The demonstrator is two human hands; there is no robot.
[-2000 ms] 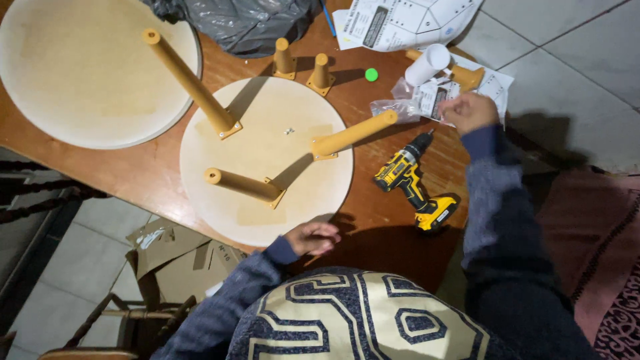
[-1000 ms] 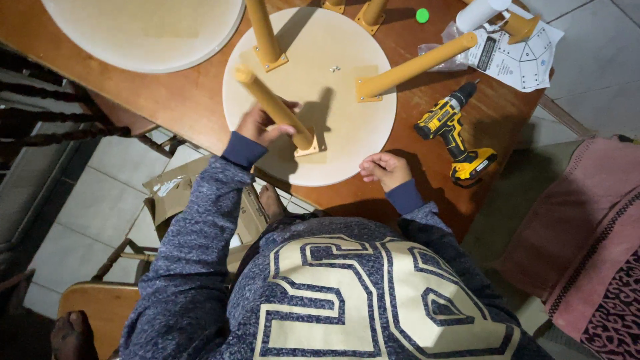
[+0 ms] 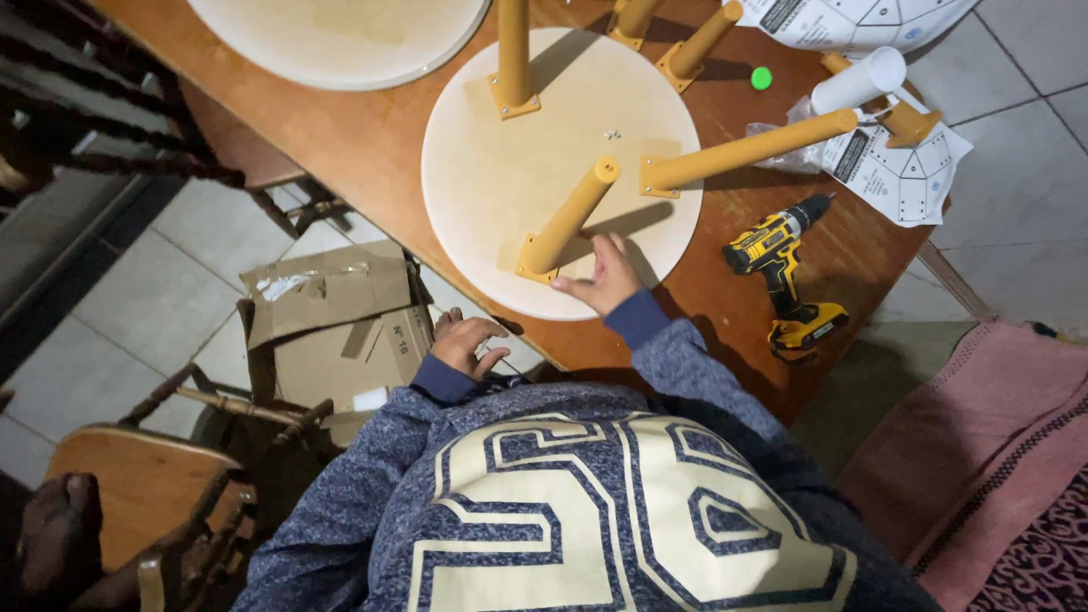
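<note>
A round white-edged tabletop (image 3: 476, 170) lies underside up on a wooden table (image 3: 357, 144). Three yellow legs stand on it: one at the upper left (image 3: 513, 59), one at the right (image 3: 756, 151), and one nearest me (image 3: 574, 217). My right hand (image 3: 605, 276) is over the disc's near edge, its fingers apart beside the base plate of the nearest leg; whether it touches the plate I cannot tell. My left hand (image 3: 466, 342) hangs empty before my body, off the table edge. Small screws (image 3: 612, 134) lie on the disc. A yellow and black cordless drill (image 3: 786, 276) rests to the right.
Another round top (image 3: 357, 42) lies at the upper left. Beyond the disc are short yellow legs (image 3: 699, 47), a green cap (image 3: 761, 78), a white cylinder (image 3: 858, 81) and printed sheets (image 3: 905, 183). An open cardboard box (image 3: 340, 340) and a wooden chair (image 3: 144, 484) are at the left.
My left hand has left the nearest leg and drawn back off the disc. My right hand has moved onto the disc's near edge, close to that leg's base. The view has shifted.
</note>
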